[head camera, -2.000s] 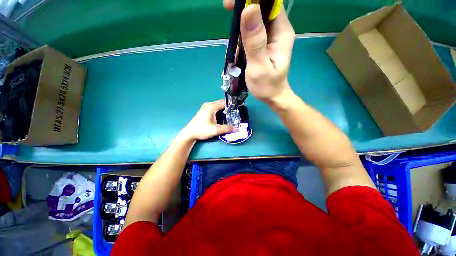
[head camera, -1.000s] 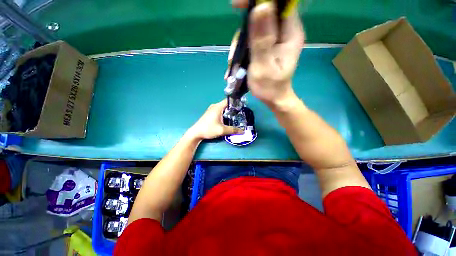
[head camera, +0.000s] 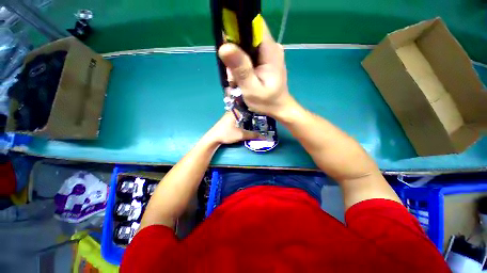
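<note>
A black rounded housing (head camera: 261, 139) with a silvery inner part stands on the teal mat (head camera: 171, 101) in front of me, a white patch on its near side. My left hand (head camera: 230, 129) holds it from the left; its fingers are partly hidden behind the tool. My right hand (head camera: 259, 77) is closed around the black power screwdriver (head camera: 223, 50) with yellow labels. The screwdriver's shiny metal nose is low, over the left part of the housing and close to my left hand. Whether the bit touches a screw cannot be told.
A printed carton (head camera: 80, 90) with dark parts stands at the left, an open brown carton (head camera: 406, 96) at the right. Below the bench are a left blue crate (head camera: 109, 226) with black-and-silver units and a right blue crate (head camera: 437, 213). A small black-and-silver unit (head camera: 81, 24) lies at the back left.
My right hand and the screwdriver have moved left and lower, with the nose shifted to the housing's left side. The small unit at the back left has come further into view.
</note>
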